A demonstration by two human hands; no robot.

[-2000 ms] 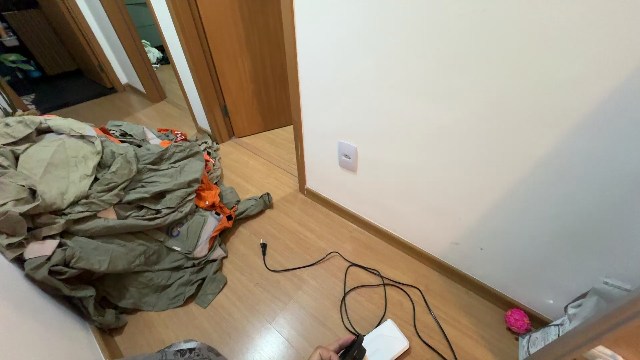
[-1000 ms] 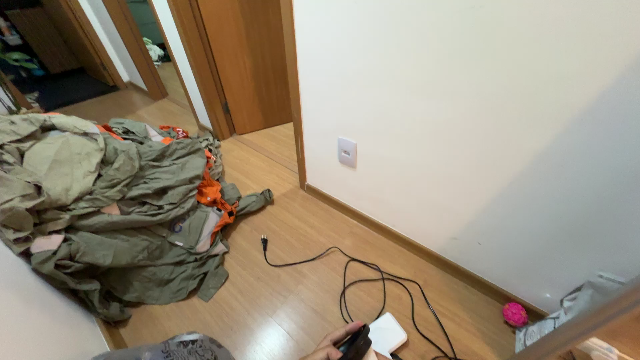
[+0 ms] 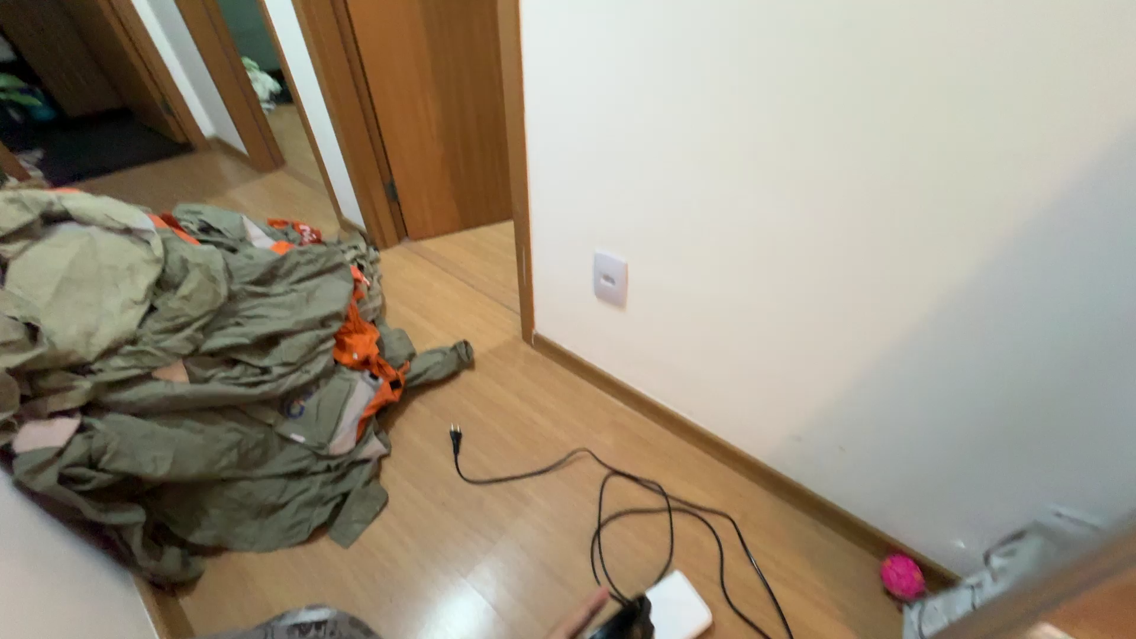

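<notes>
At the bottom edge, my left hand (image 3: pixel 581 614) shows only as a blurred finger or two against a small black object (image 3: pixel 626 619), which it seems to hold; the rest of the hand is cut off. Just right of it lies a white flat rectangular device or box (image 3: pixel 679 608). A black power cord (image 3: pixel 670 506) loops over the wooden floor behind them, its two-pin plug (image 3: pixel 455 439) lying free at the left end. My right hand is out of view.
A large heap of olive-green clothing with orange parts (image 3: pixel 240 382) covers the floor at left. A white wall outlet (image 3: pixel 611 280) sits above the baseboard. A pink ball (image 3: pixel 903 577) lies at right near a grey bag (image 3: pixel 950 612). A wooden door (image 3: pixel 435 115) stands behind.
My left hand and the black object have dropped lower in view, and less of the hand shows. The cord's plug and the clothing heap have stayed put.
</notes>
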